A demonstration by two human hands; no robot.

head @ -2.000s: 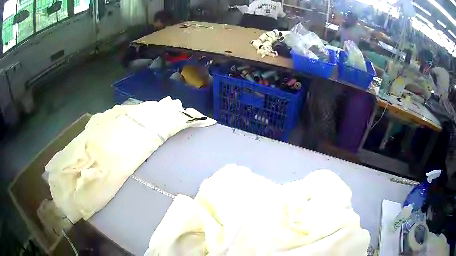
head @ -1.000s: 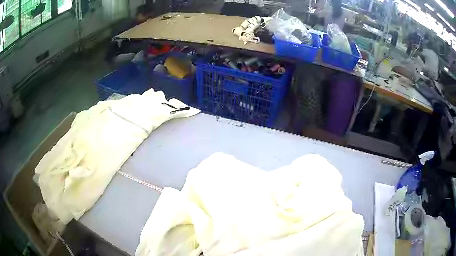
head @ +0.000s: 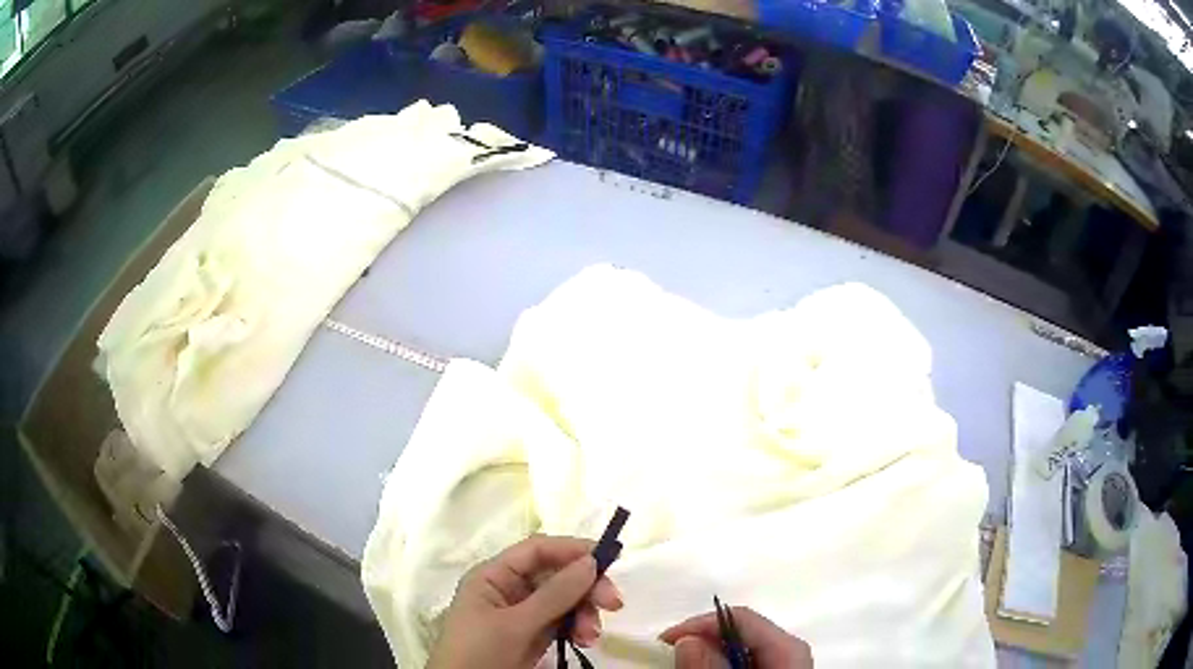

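Note:
A large cream garment (head: 707, 405) lies heaped on the pale table in front of me. My left hand (head: 530, 608) is over its near part and pinches a black cord (head: 610, 537) between thumb and fingers; the cord's short end points up and more black strands hang below. My right hand (head: 746, 643), cut off by the bottom edge, holds small black thread snips (head: 727, 627) with the points up, a little right of my left hand. Whether the blades are apart is hard to tell.
A cream garment pile (head: 262, 288) lies at the table's left end above a carton (head: 79, 431). A measuring tape (head: 386, 346) crosses the table (head: 733, 242). White card (head: 1035, 503), brown board (head: 1066, 595), tape roll (head: 1111, 507) and blue spray bottle (head: 1102, 390) are at right. A blue crate (head: 667, 111) stands behind.
Both hands have come into view at the bottom, the left with the black cord and the right with the snips. The view has tilted down, so the table sits higher.

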